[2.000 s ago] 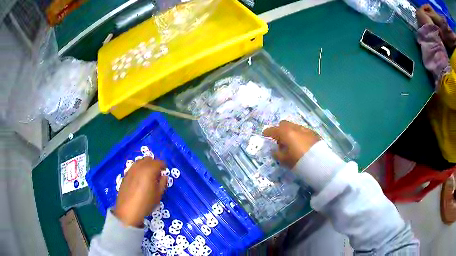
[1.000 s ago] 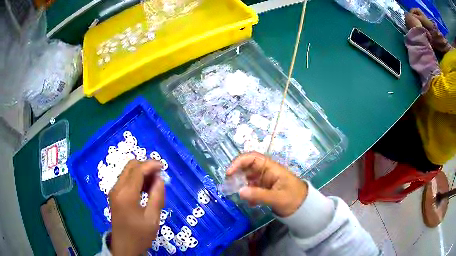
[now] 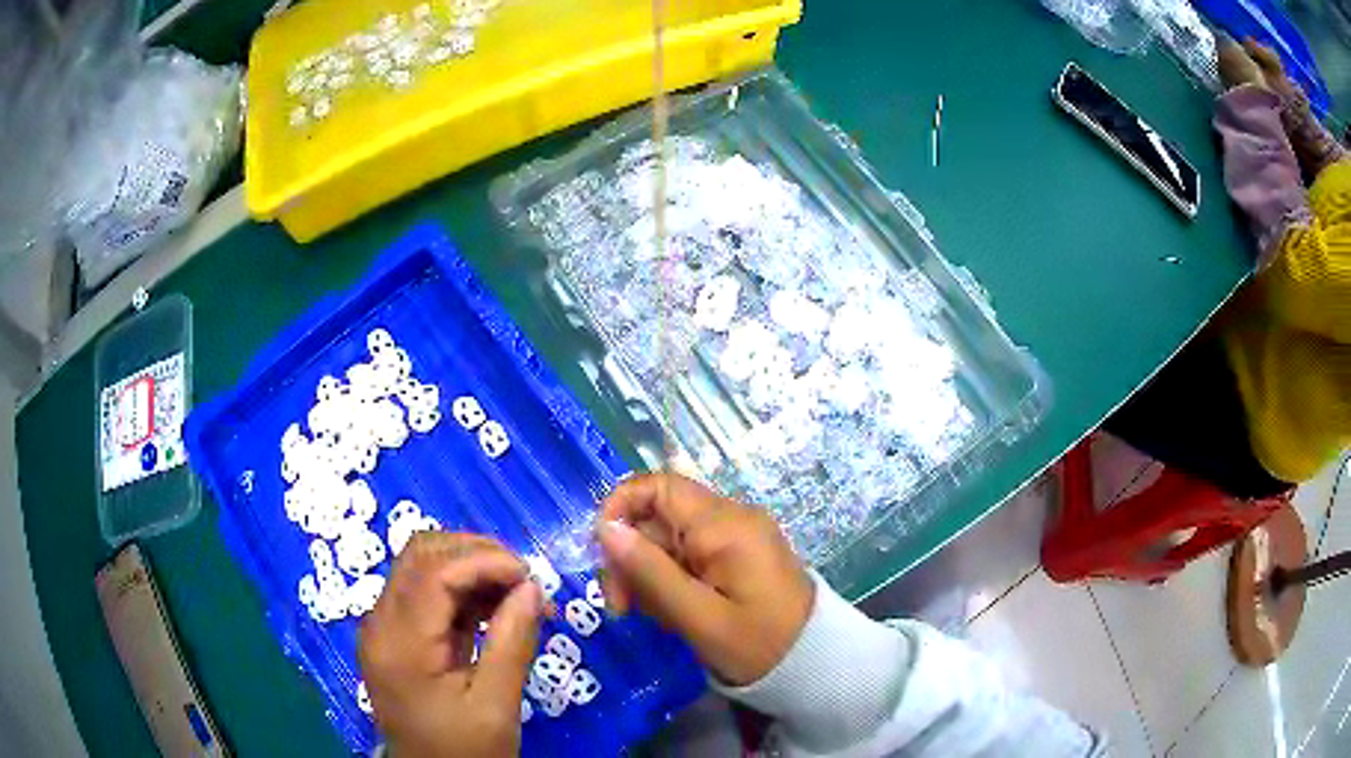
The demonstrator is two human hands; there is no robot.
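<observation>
My left hand (image 3: 454,637) is over the lower part of the blue tray (image 3: 551,422), thumb and fingertips pinched near a small white insert (image 3: 541,575); its hold is hard to make out. My right hand (image 3: 708,570) is just right of it, fingertips closed on a small clear plastic piece (image 3: 581,542). A long thin stick (image 3: 662,222) rises from the right hand past the top edge, slightly blurred. White inserts (image 3: 344,444) lie heaped in the blue tray. Clear pieces (image 3: 845,333) fill the clear tray (image 3: 963,274).
The yellow bin (image 3: 519,119) with small whitish parts stands behind the trays. A clear lidded box (image 3: 145,415) and a tan-looking phone (image 3: 156,652) lie left. A black phone (image 3: 1129,139) and a thin scrap (image 3: 936,131) lie right. A person's pink sleeve (image 3: 1256,163) is at the right, beyond a red stool (image 3: 1141,518).
The right hand moved from the clear tray to the blue tray, bringing the clear piece and stick beside the left hand. The left hand moved down and right, off the insert heap. The view shifted.
</observation>
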